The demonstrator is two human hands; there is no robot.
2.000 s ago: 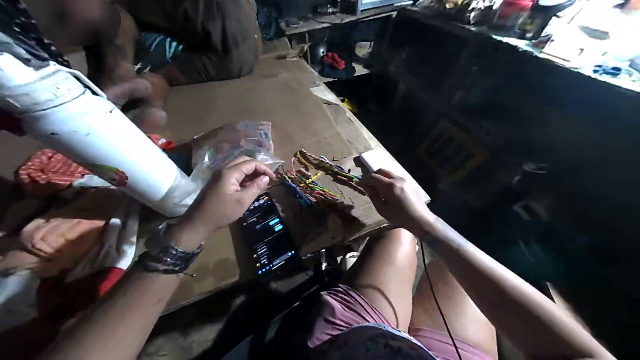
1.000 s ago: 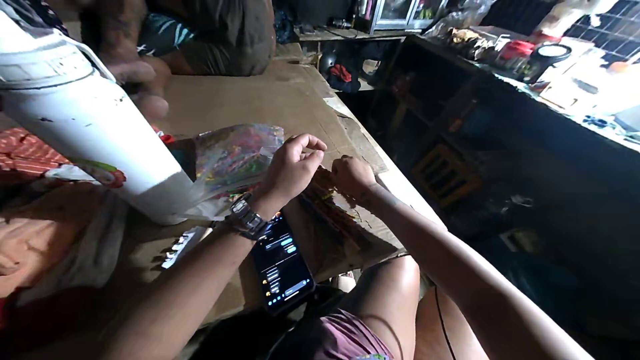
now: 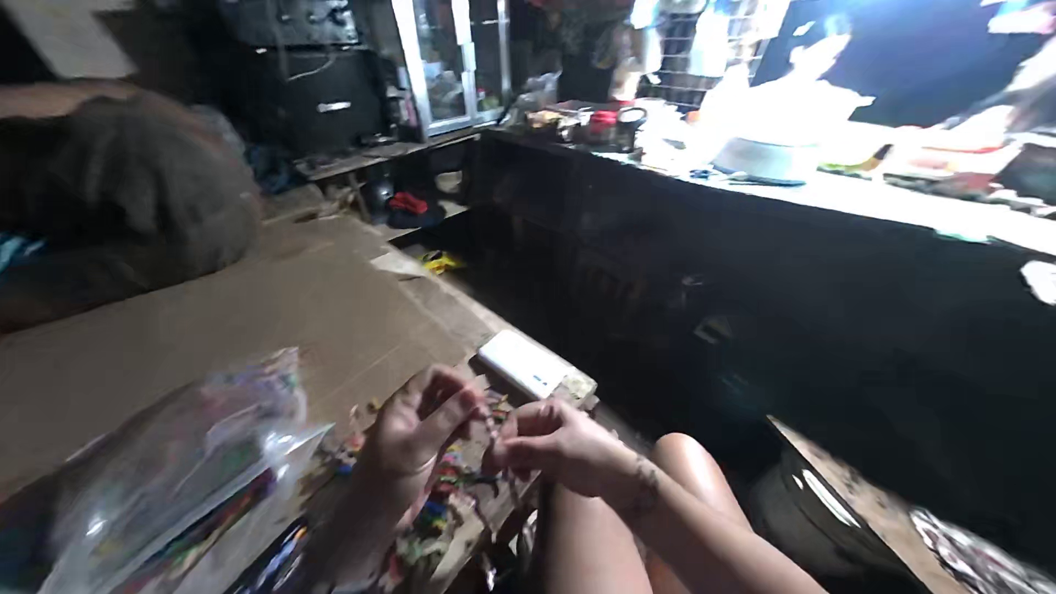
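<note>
My left hand [image 3: 425, 433] and my right hand [image 3: 561, 450] are close together in the middle of the head view, above a heap of colourful thin strands [image 3: 445, 503]. A thin, light-coloured strand [image 3: 490, 425] runs between them, pinched by the fingertips of both hands. What it is made of is too blurred to tell. To the left of my left hand lies a clear plastic bag [image 3: 190, 462] with many-coloured contents. Just beyond my hands a white power bank or similar flat device [image 3: 524, 363] rests at the board's edge. A phone [image 3: 268, 565] shows partly at the bottom.
The brown board surface [image 3: 330, 297] stretches away to the left, where another person's clothed body [image 3: 140, 198] sits. On the right stands a long dark counter [image 3: 742, 247] with a brightly lit pot [image 3: 767, 157] and jars. A wooden-edged object [image 3: 866, 503] is at lower right.
The view has swung up and to the right. My hands, apart two seconds ago, are now close together with a strand between them. The white device, hidden one second ago, shows again.
</note>
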